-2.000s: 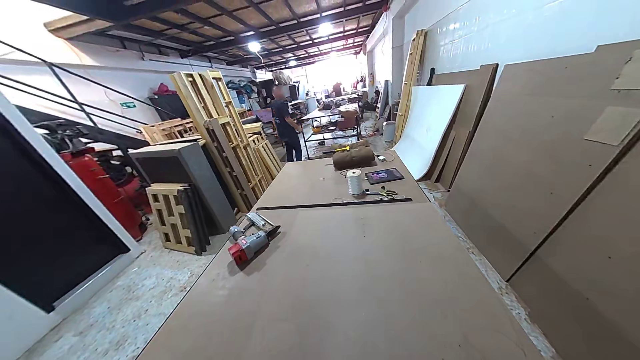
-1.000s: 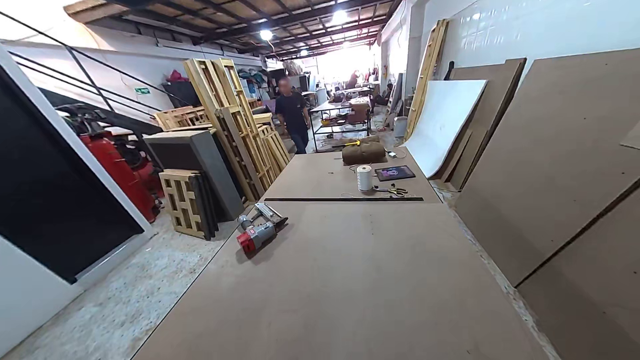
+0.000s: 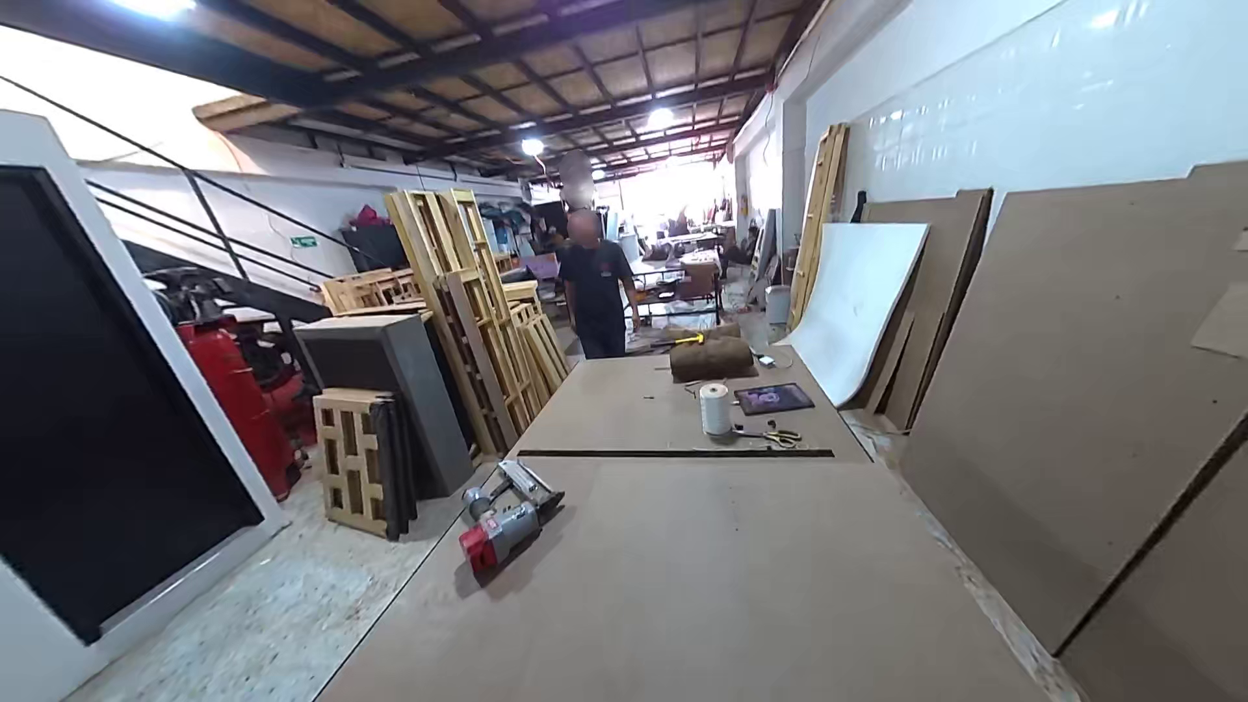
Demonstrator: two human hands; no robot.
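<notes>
Neither my left hand nor my right hand is in the head view. A red and grey nail gun [image 3: 507, 522] lies on its side at the left edge of the board-topped table [image 3: 721, 585]. Farther back stands a white spool of cord [image 3: 715, 409], with a tablet [image 3: 773, 398] lying to its right. Scissors with yellowish handles [image 3: 782, 437] lie just in front of the tablet. Behind the spool rests a brown roll of material [image 3: 712, 359], with a yellow-handled tool [image 3: 689, 339] behind it.
A person in dark clothes [image 3: 597, 292] stands beyond the table's far left corner. Wooden frames [image 3: 468, 312], a grey block [image 3: 390, 390] and a red tank [image 3: 239, 405] stand at left. Brown boards [image 3: 1082, 390] and a white sheet [image 3: 858, 302] lean at right.
The view has tilted up somewhat. The person at the back appears nearer to the table's far end than before. The things on the table have not plainly moved.
</notes>
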